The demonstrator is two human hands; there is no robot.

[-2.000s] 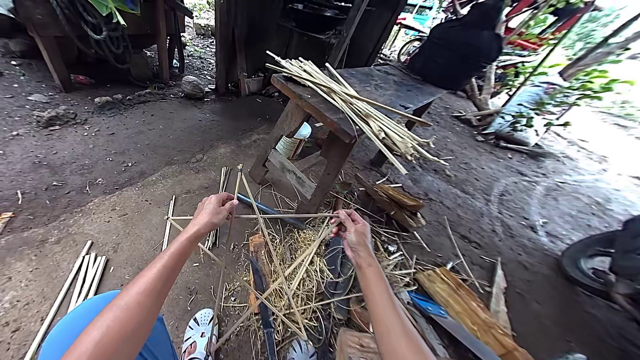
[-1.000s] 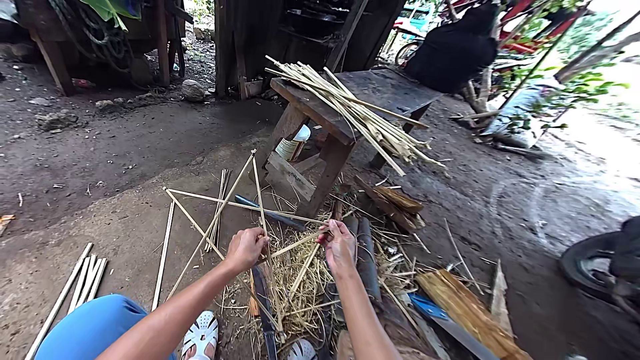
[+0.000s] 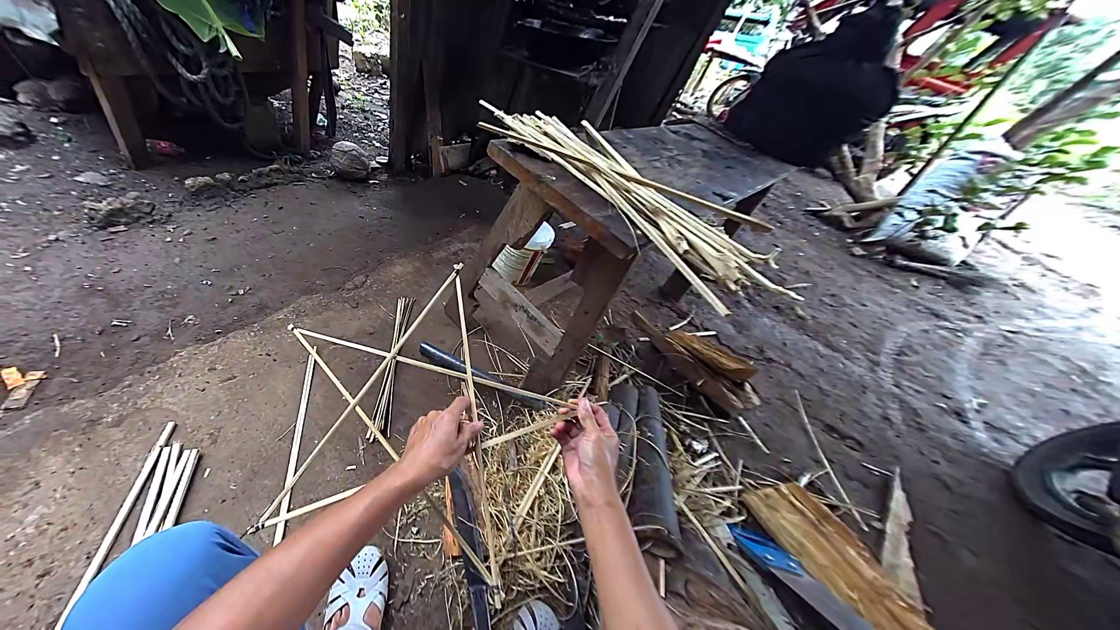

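Note:
A five-pointed star frame of thin split sticks, likely bamboo [image 3: 357, 404], spans the space in front of me, its sticks crossing and joined at the tips. My left hand [image 3: 443, 440] grips a stick of the star near its middle right. Beside it, my right hand [image 3: 584, 437] pinches the star's right tip, where two sticks meet. Fibrous shavings [image 3: 534, 507] lie on the ground below my hands. A dark long blade or tool [image 3: 465, 534] lies partly hidden under the star.
Many split sticks [image 3: 647, 192] rest on a wooden bench [image 3: 569, 197]. A blue-handled saw [image 3: 770, 551] lies by split wood [image 3: 831, 551] at right. More sticks [image 3: 166, 481] lie at left. A white bucket [image 3: 522, 255] stands beneath the bench; a wheel [image 3: 1072, 481] is far right.
The sticks, narrowly crossed two seconds ago, are now spread into a wide star. My left hand has moved right and down from the upper left sticks, then slightly back left.

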